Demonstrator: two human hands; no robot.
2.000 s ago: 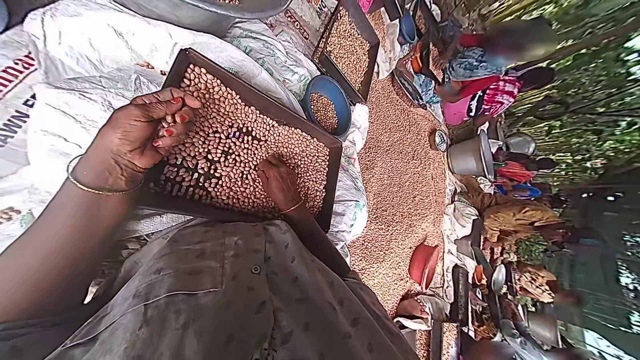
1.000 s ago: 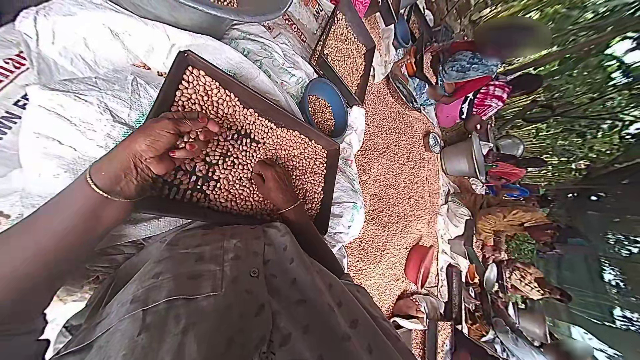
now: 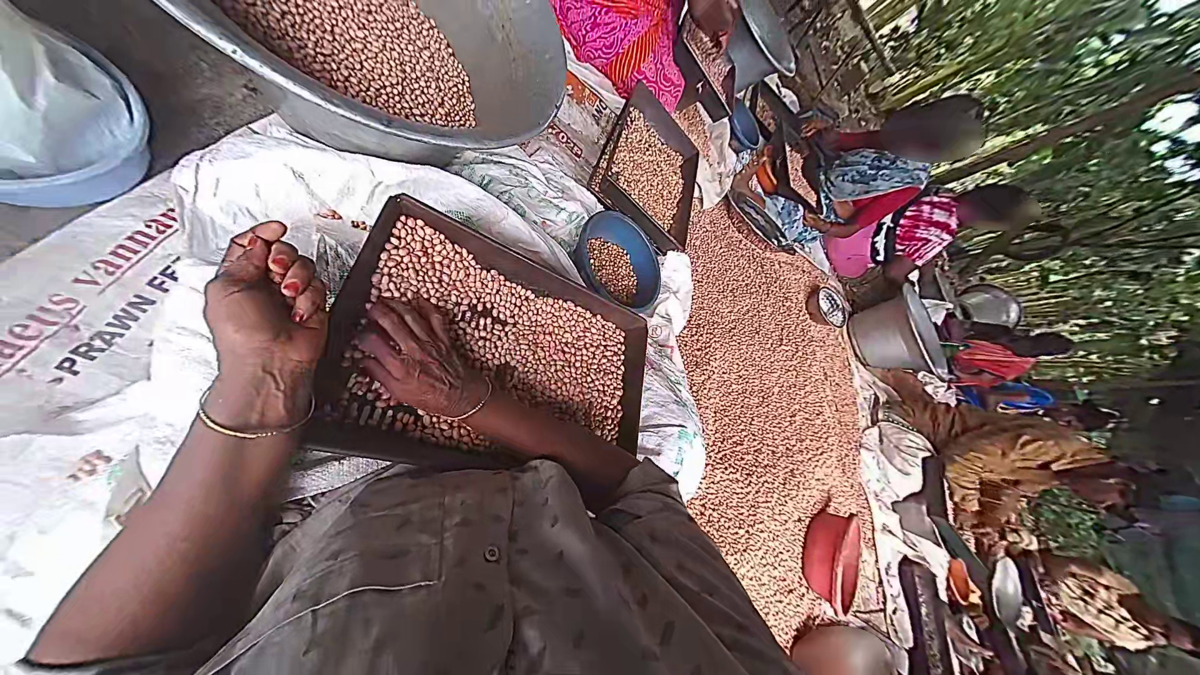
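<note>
My left hand is palm up at the left edge of a dark rectangular tray, its red-nailed fingers curled. Whether anything lies inside them is hidden. Flat over the left part of the tray, my right hand touches shelled nuts, which look like peanuts, with its fingers slightly apart. Bare dark tray bottom shows around its fingertips. The tray rests against my buttoned shirt, over white woven sacks. A thin bangle circles each wrist.
A large metal basin of nuts stands beyond the tray. A blue bowl and a second tray hold more. A wide spread of nuts lies to the right, with a red bowl on it. Several people sit beyond.
My right hand has moved left across the tray. My left hand has shifted from over the nuts to the tray's left edge. The view has shifted, showing more of the metal basin.
</note>
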